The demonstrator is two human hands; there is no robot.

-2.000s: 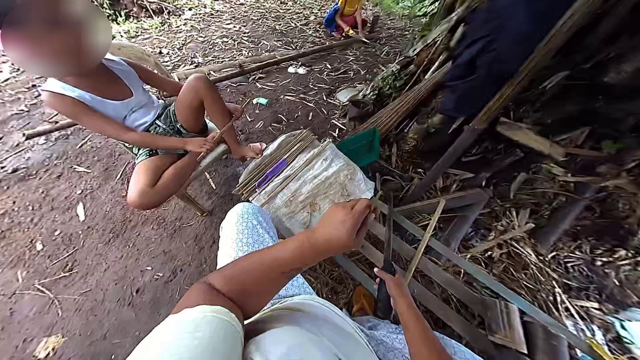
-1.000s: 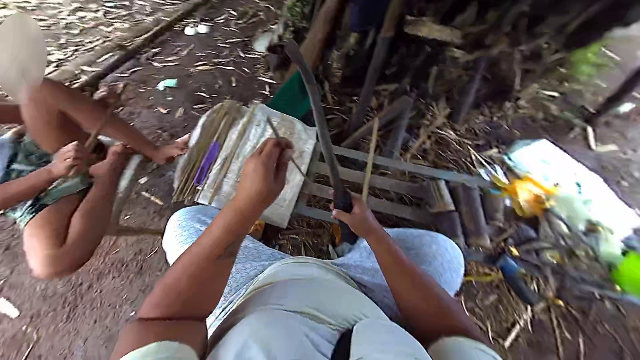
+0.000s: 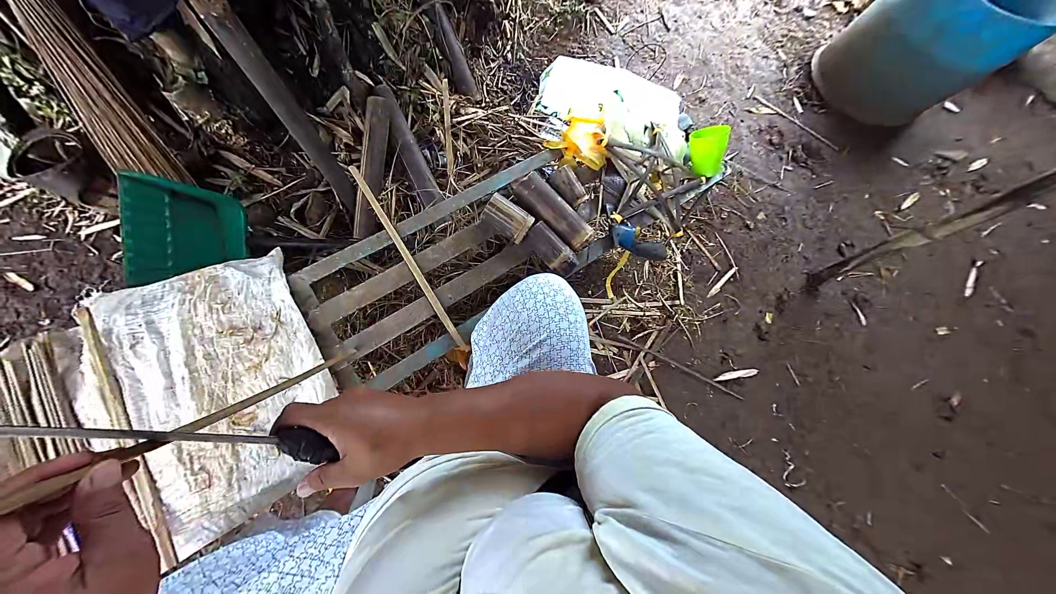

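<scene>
My right hand (image 3: 363, 433) is closed around the black handle of a long knife (image 3: 206, 437), whose narrow blade points left over a whitish woven sack (image 3: 206, 346). At the lower left, my left hand (image 3: 87, 528) grips a thin split-bamboo strip (image 3: 256, 398). The strip crosses the blade and slants up to the right, its far end over the edge of a slatted bench. A second bamboo strip (image 3: 408, 256) lies slantwise across the slats, touching neither hand. More thin strips (image 3: 45, 396) lie on the sack's left side.
A slatted bench (image 3: 412, 305) carries short bamboo sections (image 3: 549, 210). Behind the sack stands a green plastic dustpan (image 3: 181, 227). A lime green cup (image 3: 709, 150), a yellow plastic bag (image 3: 584, 140) and a white sack (image 3: 615, 95) are beyond. A blue barrel (image 3: 932, 54) stands at upper right.
The view has swung far to the right. The second strip, earlier beside the knife handle at my right hand, now lies across the bench. The knife, upright a second ago, now points left across the other strip.
</scene>
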